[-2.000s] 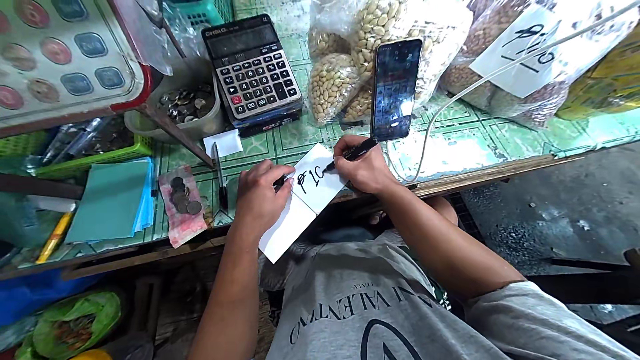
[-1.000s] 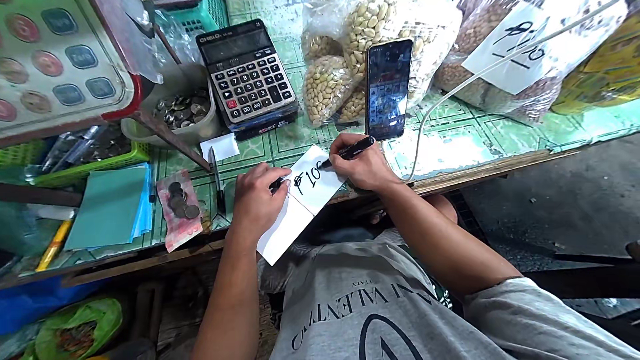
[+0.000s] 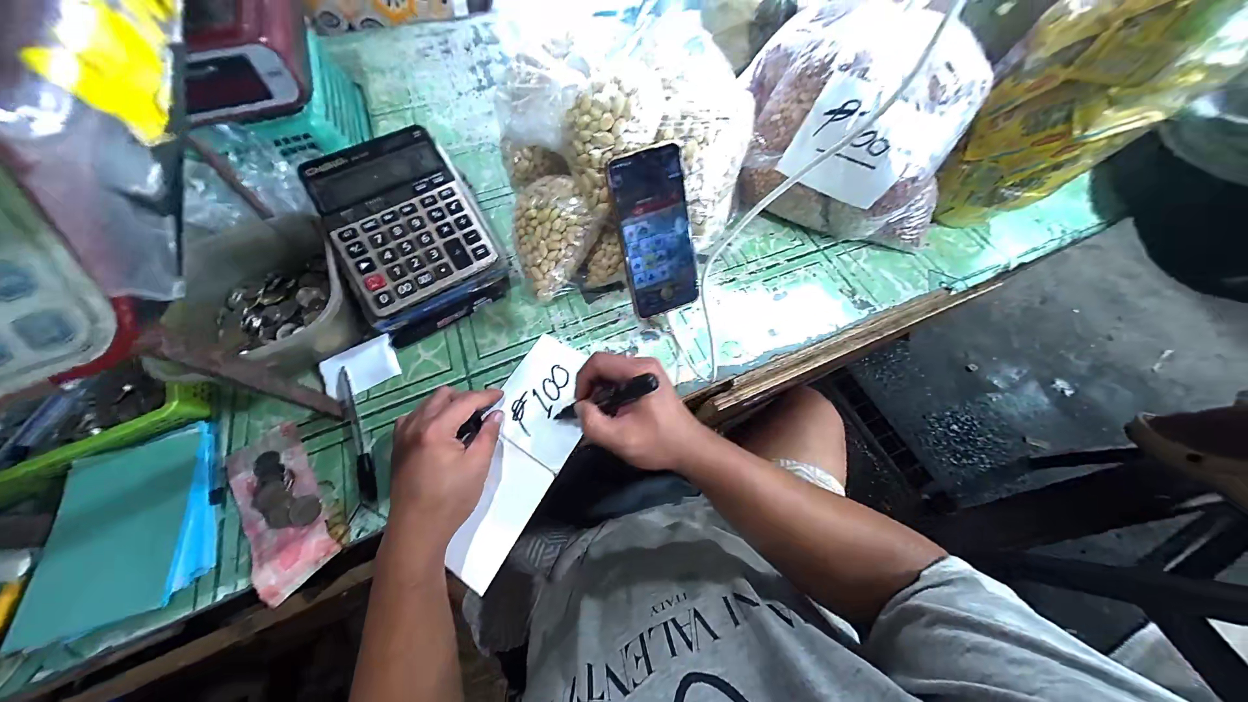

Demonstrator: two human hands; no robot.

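Observation:
A folded sheet of white paper (image 3: pixel 517 478) lies over the table's front edge and bears a handwritten price in black. My right hand (image 3: pixel 629 414) grips a black marker (image 3: pixel 629 392), its tip on the paper just below the figures. My left hand (image 3: pixel 447 458) rests on the paper's left side, its thumb and finger closed on a small black marker cap (image 3: pixel 473 426). A smartphone (image 3: pixel 655 229) stands upright above my right hand, against clear bags of pale beans (image 3: pixel 556 234). A desk calculator (image 3: pixel 405 229) is above my left hand.
Left of my left hand are a knife (image 3: pixel 359 444), coins on a pink banknote (image 3: pixel 281 492), a teal notebook (image 3: pixel 117 531) and a tub of coins (image 3: pixel 336 322). A white cable (image 3: pixel 710 292) runs beside the phone. To the right stands a bag with a price sign (image 3: pixel 840 146).
More figures stand on the paper than two seconds ago, and the marker tip has moved below them. My left hand keeps its place on the sheet. The view has shifted.

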